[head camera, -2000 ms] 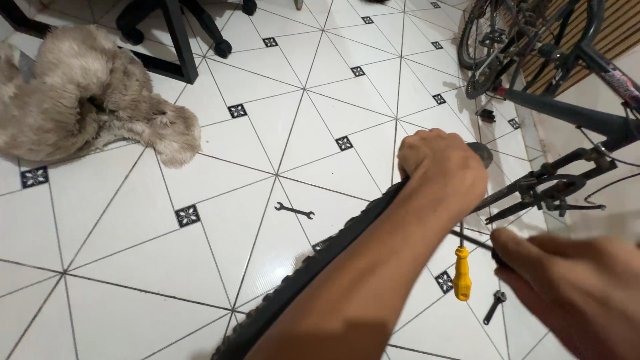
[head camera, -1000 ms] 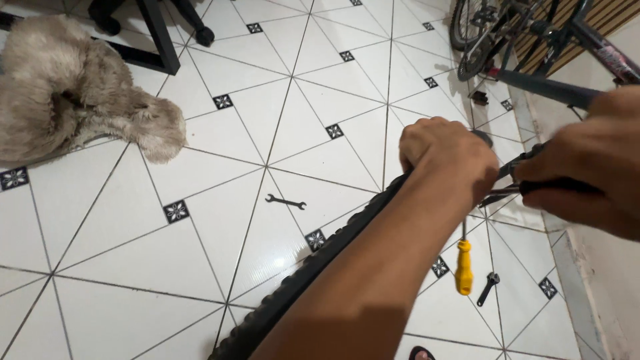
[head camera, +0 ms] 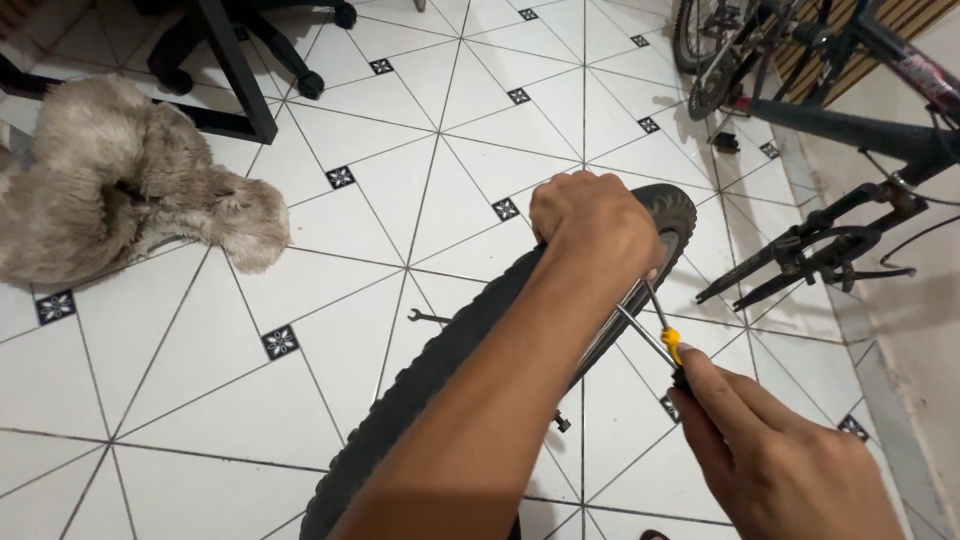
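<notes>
My left hand (head camera: 596,217) is closed over the knobby tire of a bicycle wheel (head camera: 442,367), with the forearm lying along it. My right hand (head camera: 750,427) grips two screwdrivers: one with a yellow handle (head camera: 672,345) and one with a black handle (head camera: 681,379). Their metal shafts run to the wheel's rim just below my left hand. Whether both tips sit under the tire's edge cannot be told, since the left hand hides part of that spot. An open-end wrench (head camera: 427,317) lies on the floor, partly behind the tire.
A bicycle frame with an empty front fork (head camera: 795,259) stands at the right by the wall. Another tool (head camera: 561,421) shows on the tiled floor behind the wheel. A fluffy beige cover (head camera: 150,187) and a black chair base (head camera: 247,52) are at the upper left.
My right hand has come down and back from the right side and now holds the yellow screwdriver too, which hung at the wheel before. The left hand still holds the tire.
</notes>
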